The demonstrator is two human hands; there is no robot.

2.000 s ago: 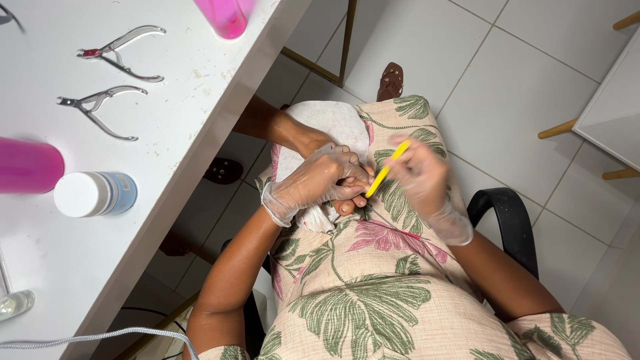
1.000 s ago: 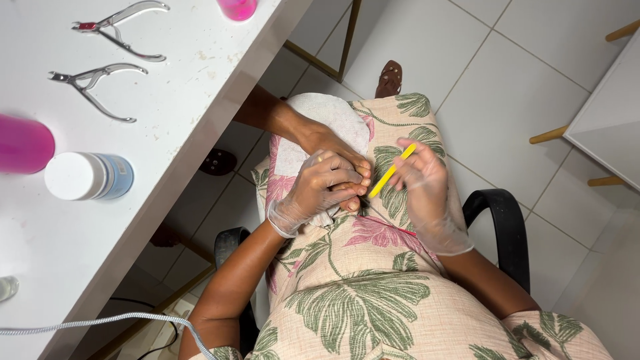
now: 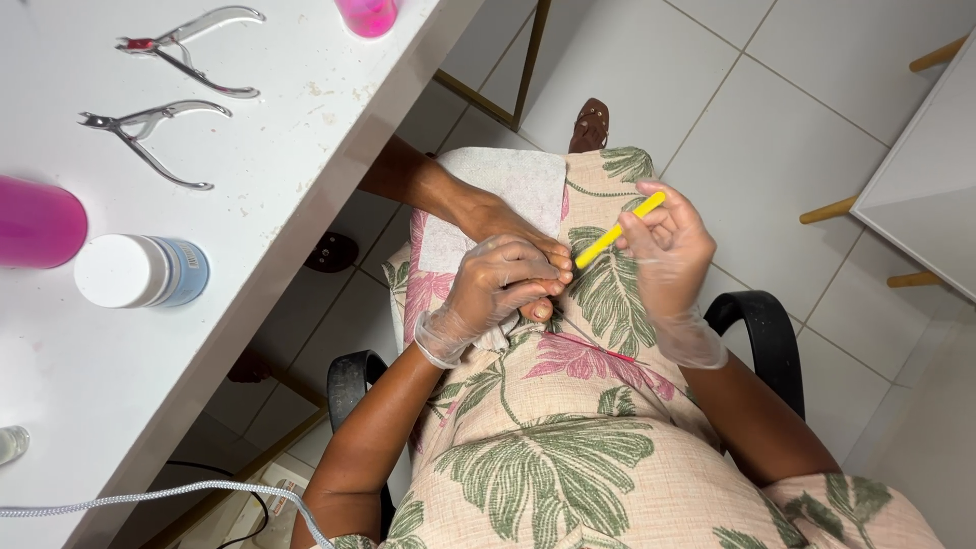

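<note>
Another person's bare foot (image 3: 496, 219) rests on a white cloth (image 3: 526, 179) on my lap. My left hand (image 3: 499, 282), in a clear glove, is closed around the front of the foot at the toes. My right hand (image 3: 667, 248), gloved too, pinches a yellow nail file (image 3: 619, 230) by its upper part; the file's lower end is close to the smaller toes, and contact cannot be told. A thin metal tool with a red part (image 3: 614, 354) lies on my patterned dress below the toes.
On the white table (image 3: 305, 110) at left lie two cuticle nippers (image 3: 187, 49), (image 3: 145, 137), with a white-lidded blue jar (image 3: 145, 271) and pink containers (image 3: 38, 221), (image 3: 367, 15). A grey braided cable (image 3: 191, 488) crosses its near corner. Black chair armrests (image 3: 762, 335) flank me. A white cabinet (image 3: 930, 183) stands right.
My right hand still holds the yellow file, its angle slightly changed. My left hand has stayed on the foot, with its fingers shifted a little at the toes.
</note>
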